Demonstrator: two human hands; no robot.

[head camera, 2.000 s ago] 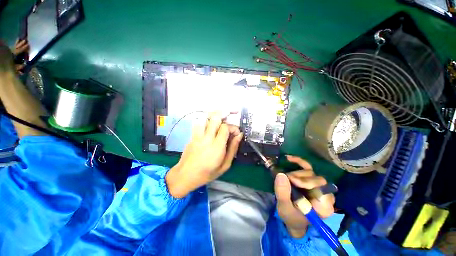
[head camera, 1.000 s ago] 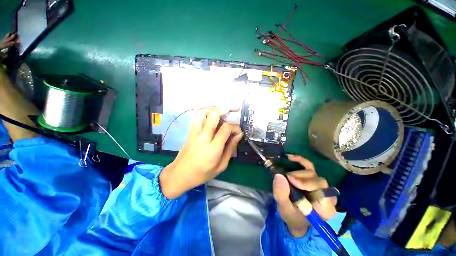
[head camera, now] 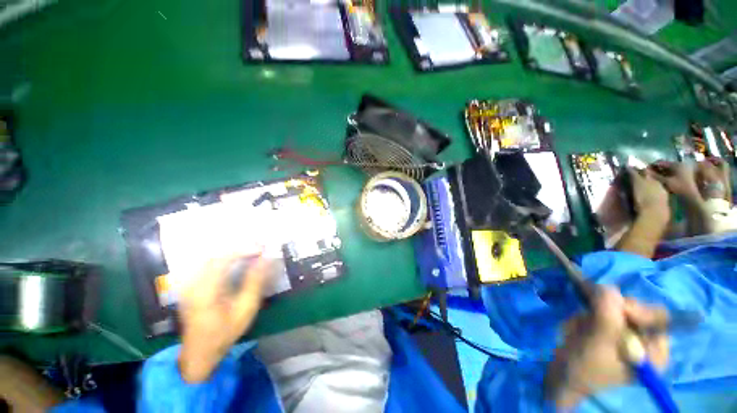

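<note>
The opened tablet (head camera: 141, 266) lies on the green bench in front of me, its white inside glaring. My left hand (head camera: 218, 302) is blurred over its lower edge, fingers bent close together; I cannot tell whether they hold anything. My right hand (head camera: 610, 351) is blurred at the lower right, holding the soldering iron (head camera: 653, 387) by its blue handle. The iron's metal shaft points up and left, its tip at the black iron holder (head camera: 485, 189). I cannot tell if it touches. The holder's yellow sponge tray (head camera: 499, 256) is below it.
A solder spool (head camera: 32, 300) stands left, with binder clips (head camera: 71, 375) near the bench edge. Red wires (head camera: 303, 156), a fume fan (head camera: 392, 149), a tape roll (head camera: 372, 208) and a blue soldering station (head camera: 446, 242) are right of the tablet. More tablets (head camera: 315, 32) lie behind; another person's hands (head camera: 646, 202) work right.
The view has swung right. My right hand has carried the iron away from the tablet to the holder. My left hand has stayed over the tablet, its fingers no longer at the board.
</note>
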